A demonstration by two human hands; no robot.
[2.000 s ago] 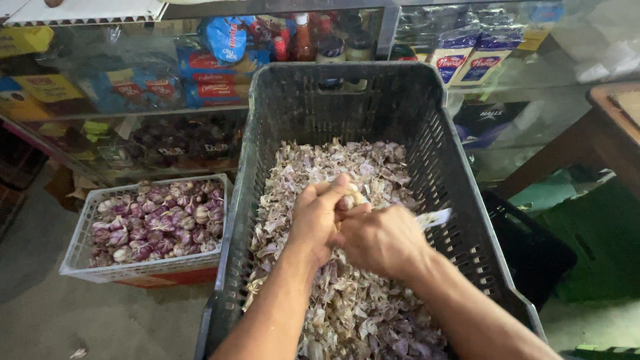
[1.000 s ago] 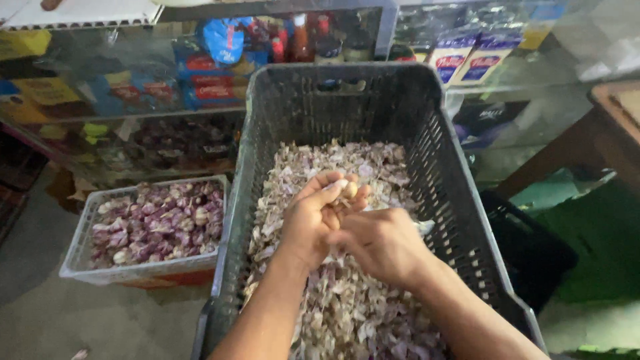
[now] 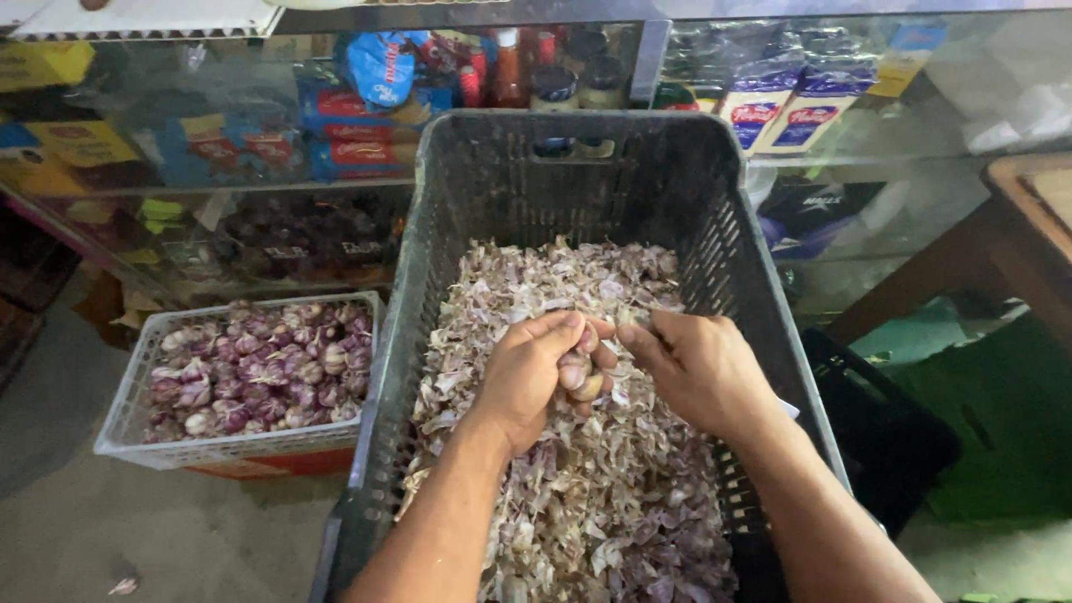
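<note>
My left hand [image 3: 536, 377] holds purple-tinged garlic cloves [image 3: 578, 373] in its fingers, above a black plastic crate [image 3: 578, 167]. Close on its right is my right hand [image 3: 708, 368], thumb and fingertips bent together near the cloves; whether they pinch a bit of skin cannot be told. A small pale tip of some object [image 3: 789, 409] shows beneath the right wrist, the rest hidden by that hand. Papery garlic skins [image 3: 536, 285] fill the lower part of the crate. On the left, purple garlic bulbs [image 3: 268, 360] fill a white plastic basket [image 3: 126, 423].
Behind the crate stands a glass display case [image 3: 888, 159] with packets, bottles and jars. A wooden table [image 3: 946, 243] is at the right, beside another black crate [image 3: 888, 427] on the floor. The white basket rests on something red [image 3: 285, 462].
My right hand has moved slightly away to the right from the left hand, which it overlapped before. The cloves in my left hand now show more plainly.
</note>
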